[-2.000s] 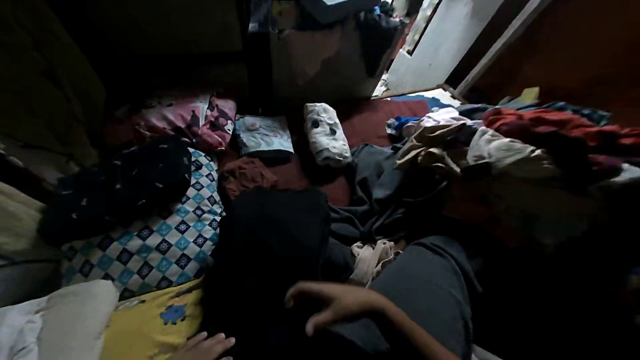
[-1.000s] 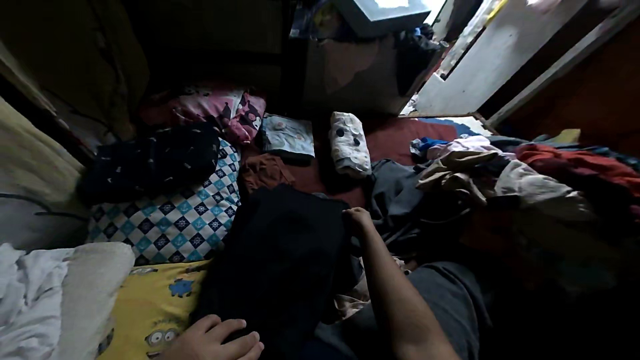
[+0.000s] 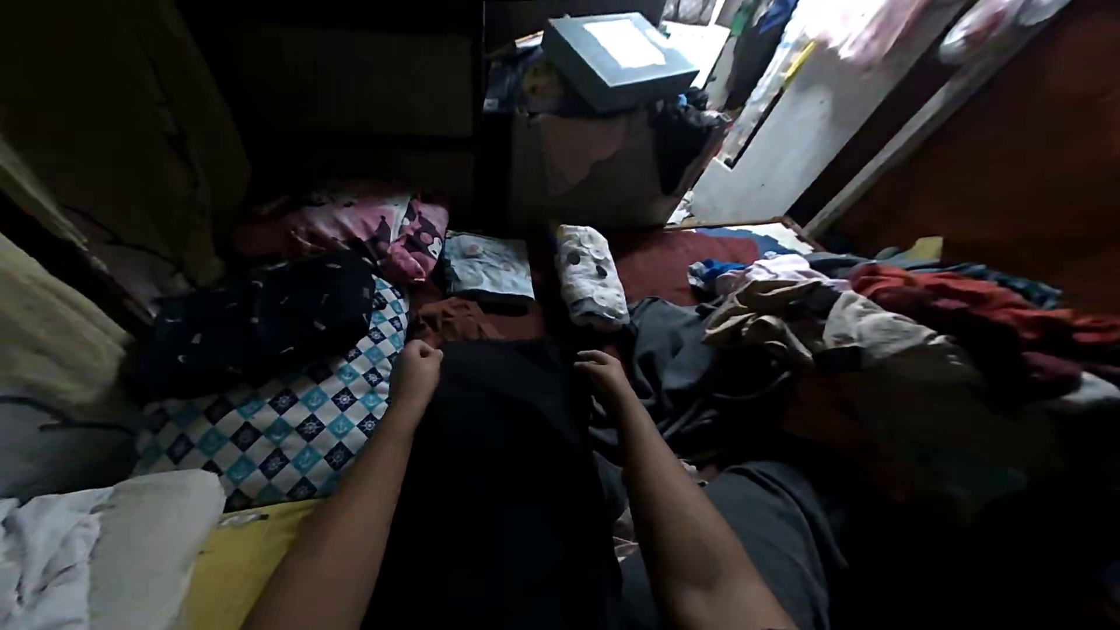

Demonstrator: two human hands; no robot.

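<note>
A black cloth garment (image 3: 503,472) lies stretched out lengthwise before me, between my forearms. At its far left corner, my left hand (image 3: 420,363) is closed on the edge of the cloth. My right hand (image 3: 602,367) pinches the opposite far corner with bent fingers. Just beyond the garment are a crumpled rust-brown cloth (image 3: 459,320), a folded light-blue cloth (image 3: 490,267) and a rolled white cloth with dark spots (image 3: 591,276). A dark grey cloth (image 3: 678,367) lies right of my right hand. The garment's near end is too dark to make out.
At left, a dark patterned bundle (image 3: 262,319) rests on a pillow with blue-and-white checks (image 3: 293,429), near a pink printed pillow (image 3: 367,229). A heap of mixed clothes (image 3: 901,328) lies at right. Behind stands a cabinet with a grey box (image 3: 619,61) on top.
My left hand has moved forward from the near end of the black garment to its far left corner. One second ago my right hand was at the garment's far right edge, where it still is.
</note>
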